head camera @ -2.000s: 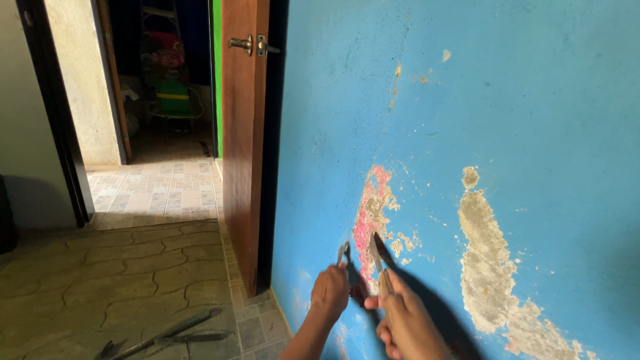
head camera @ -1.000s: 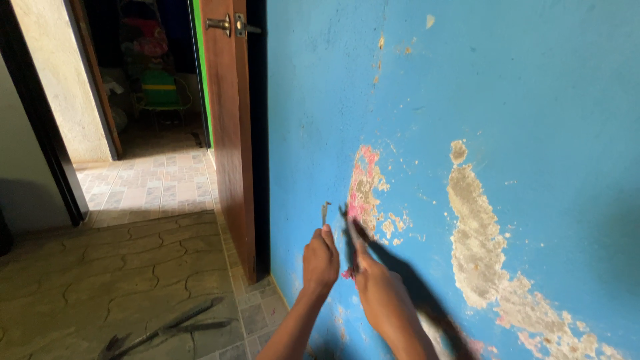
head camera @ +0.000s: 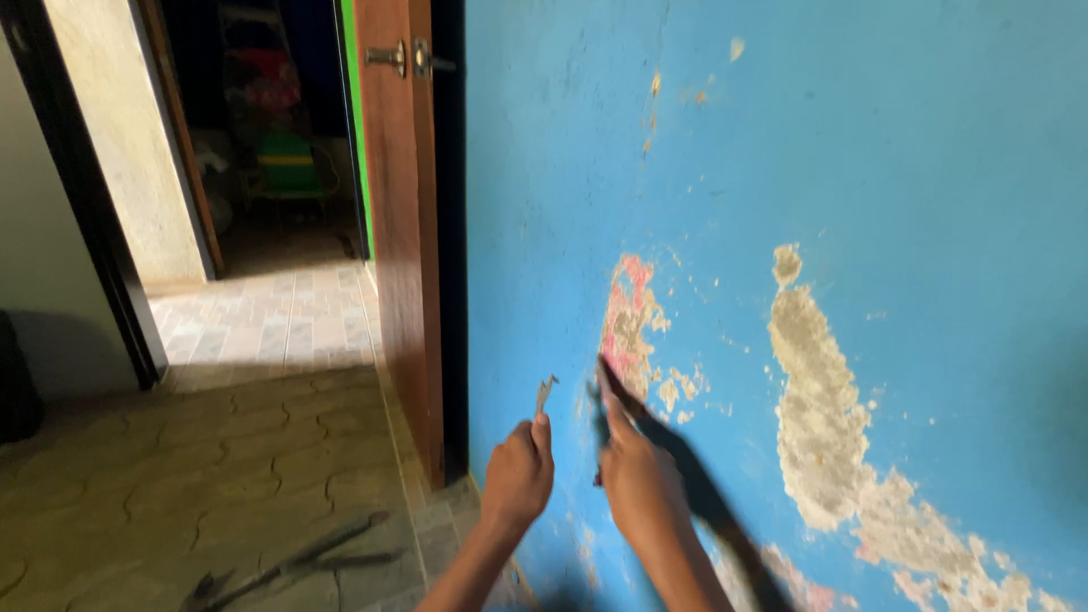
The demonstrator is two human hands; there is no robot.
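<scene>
My left hand (head camera: 520,472) is closed around a small metal tool (head camera: 544,393) whose notched tip points up, a little in front of the wall; its exact kind is unclear. To its right, my right hand (head camera: 639,476) grips a thin, blurred scraping tool (head camera: 607,387), its tip at the lower left edge of a patch of bare plaster and pink paint (head camera: 627,327). The blue painted wall (head camera: 544,212) fills the right side. Farther right on it runs a long grey patch of exposed plaster (head camera: 818,416). The right hand's shadow hides part of the wall.
A brown wooden door (head camera: 398,212) with a metal handle stands open left of the wall. Dark long-handled tools (head camera: 297,565) lie on the patterned floor at the lower left. Beyond the doorway are pale floor tiles (head camera: 272,327) and a green chair (head camera: 286,166).
My left hand and its tool have moved apart from the right hand, which was close beside it two seconds ago. The right hand still works near the pink patch.
</scene>
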